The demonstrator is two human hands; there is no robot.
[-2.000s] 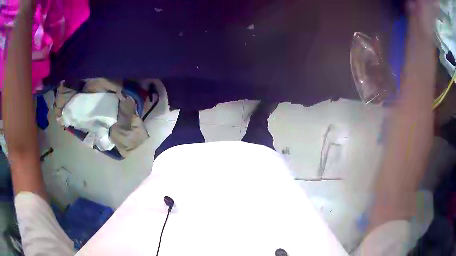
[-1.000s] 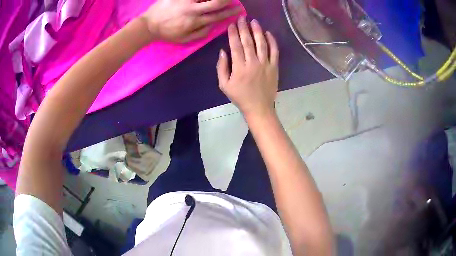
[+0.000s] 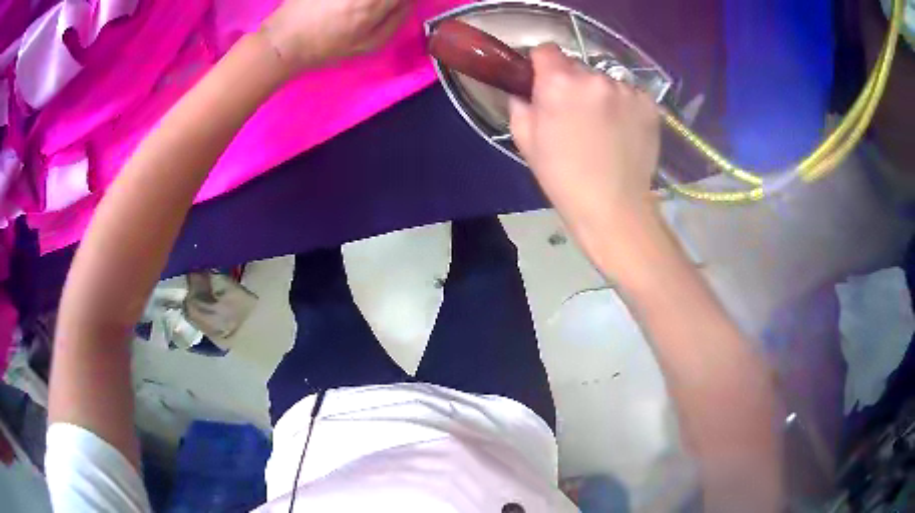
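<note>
My right hand (image 3: 592,130) is closed around the reddish-brown handle (image 3: 482,58) of the steam iron (image 3: 467,100). The iron's silver body lies at the right end of the pink garment piece (image 3: 311,125), its tip pointing left. My left hand (image 3: 336,30) is at the top edge on the pink fabric, fingers bent toward the iron and partly cut off by the frame; whether it grips the fabric cannot be told. The fabric lies on the dark table cover (image 3: 381,165).
A crumpled pink pile (image 3: 60,60) is at the upper left. Yellow hose and cord (image 3: 722,185) curve right from the iron past a blue cloth (image 3: 778,80). Fabric scraps (image 3: 211,306) and a blue basket (image 3: 221,466) are on the floor.
My right hand has left the fabric edge and taken hold of the iron, which has moved left to the pink piece. My left hand has shifted slightly left and up.
</note>
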